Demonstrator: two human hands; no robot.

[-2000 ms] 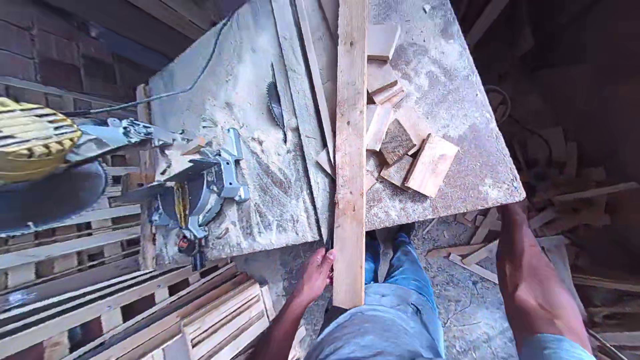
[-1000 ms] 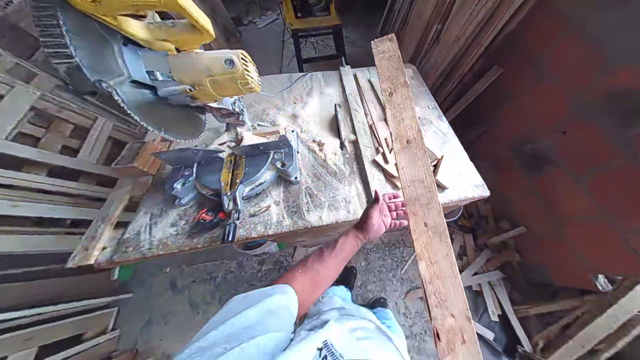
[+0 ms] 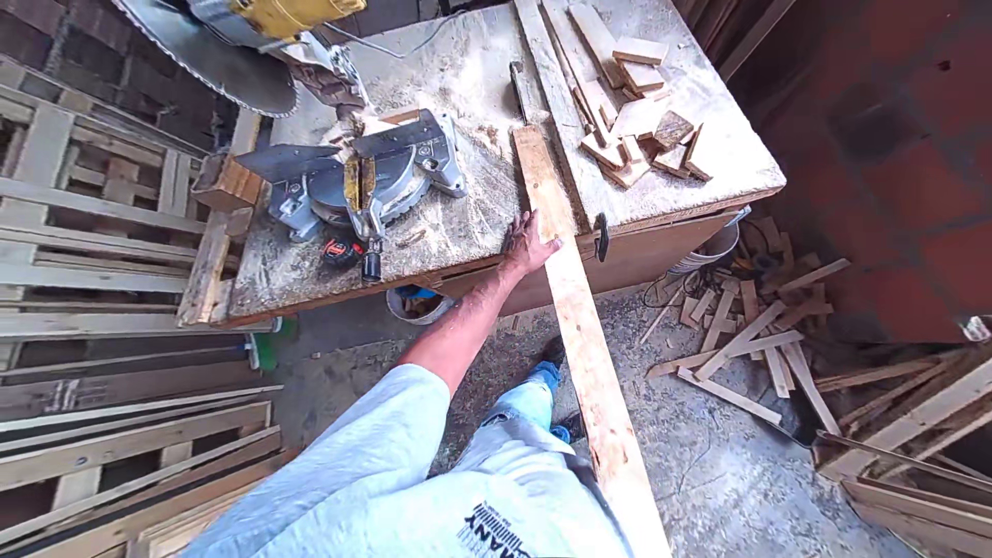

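A long wooden board (image 3: 577, 310) runs from the sawdust-covered workbench (image 3: 480, 225) down past my right side and out of the bottom of the view. My left hand (image 3: 529, 244) lies on its left edge near the front of the bench, thumb across the top face and fingers along the side. The board's far end rests beside a circular saw blade (image 3: 521, 91) seen nearly edge-on. My right hand is out of view. A miter saw (image 3: 364, 174) stands on the left of the bench, its large toothed blade (image 3: 225, 62) raised at the upper left.
Wood offcuts (image 3: 639, 116) lie heaped on the bench, right of long strips (image 3: 554, 101). A tape measure (image 3: 341, 252) sits by the saw's handle. Scrap wood (image 3: 736, 325) litters the floor at right, near a white bucket (image 3: 709, 252). Slatted wooden frames (image 3: 101, 201) stand at left.
The board, raised over the bench one second ago, now has its far end low on the bench. My left hand, palm up beside it then, now lies over its edge. The view has shifted.
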